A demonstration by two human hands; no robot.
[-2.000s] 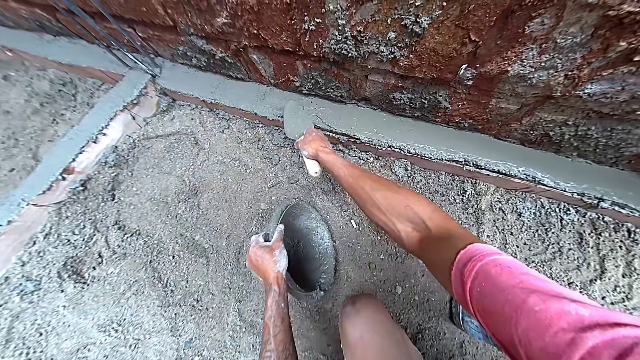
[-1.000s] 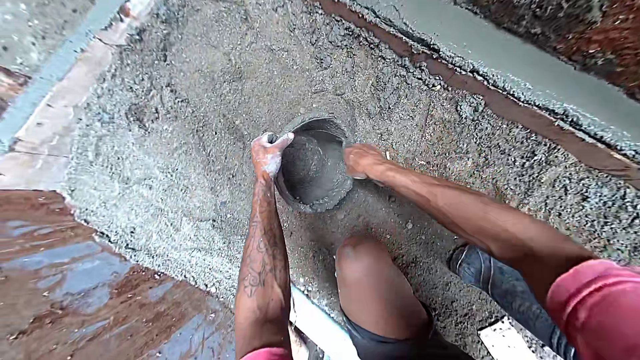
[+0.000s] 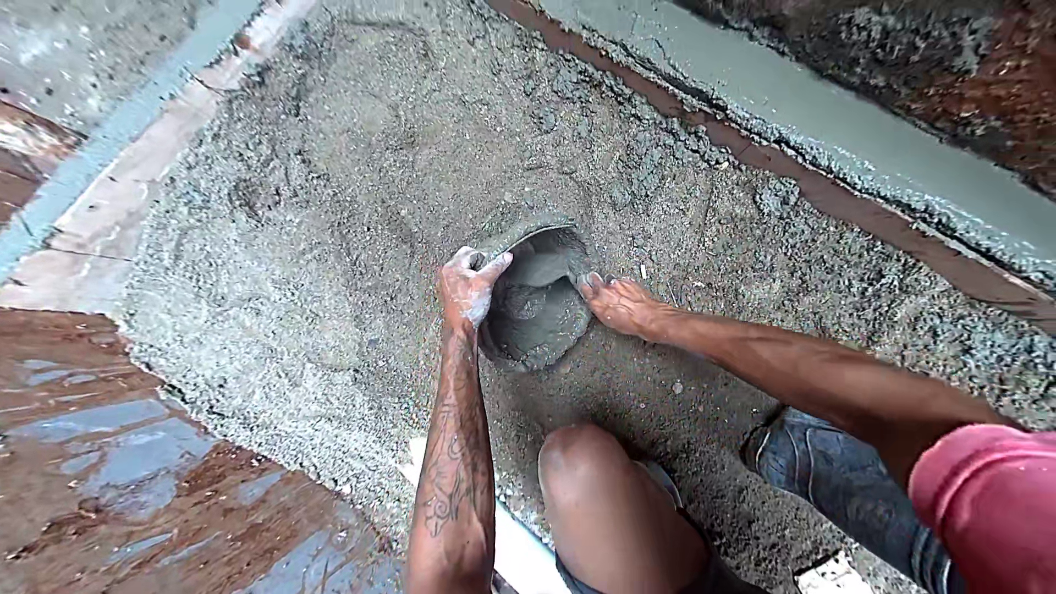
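Observation:
A round bucket caked in cement (image 3: 511,351) is tipped on the rough ground in front of my knees, its mouth facing me. Wet grey mortar (image 3: 549,318) lies inside it. My left hand (image 3: 470,285), smeared with cement, grips the bucket's left rim with the thumb over the edge. At the right rim is my right hand (image 3: 619,304), its fingers curled; a trowel's blade (image 3: 540,268) shows inside the bucket, while its handle is mostly hidden by my fingers.
A smooth mortar-topped ledge (image 3: 792,99) with a brown board edge (image 3: 767,161) runs diagonally at the upper right. Another form board (image 3: 124,190) stands at the left, near wet reddish soil (image 3: 124,462). My bare knee (image 3: 586,470) and a denim-covered leg (image 3: 841,487) are close below the bucket.
My right hand has come back from the ledge with the trowel to the bucket, and the blade is now inside it. My left hand has stayed on the rim. The view has swung down.

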